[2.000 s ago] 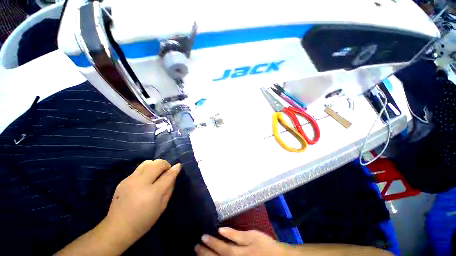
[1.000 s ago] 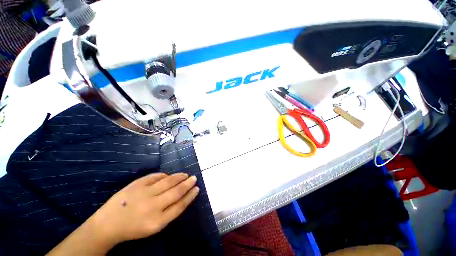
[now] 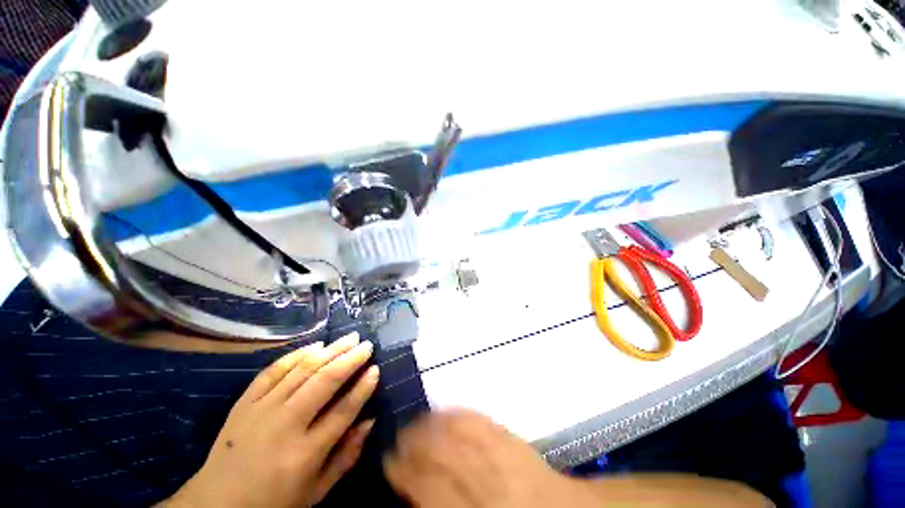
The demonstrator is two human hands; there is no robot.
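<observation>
Dark pinstriped fabric (image 3: pixel 89 397) covers the left of the table and runs under the presser foot area (image 3: pixel 347 303), where the needle is partly hidden by the machine head. A plain dark folded band (image 3: pixel 400 382) runs from the foot towards me. My left hand (image 3: pixel 293 422) lies on the fabric just in front of the foot, palm down, fingers close together. My right hand (image 3: pixel 471 461) is blurred, at the near end of the band, with its fingertips on the dark fabric; whether they pinch it cannot be made out.
The white sewing machine head (image 3: pixel 576 169) spans the top. Scissors with yellow and red handles (image 3: pixel 650 303) lie on the table right of the foot. Beyond are thin pens (image 3: pixel 645 236), a tan strip (image 3: pixel 739 275) and a white cable (image 3: pixel 816 308). A ruler-marked edge (image 3: pixel 655 417) borders the table front.
My left hand has moved closer to the foot. My right hand, out of view but for part of the arm one second ago, is back on the band. The view has shifted nearer the machine head.
</observation>
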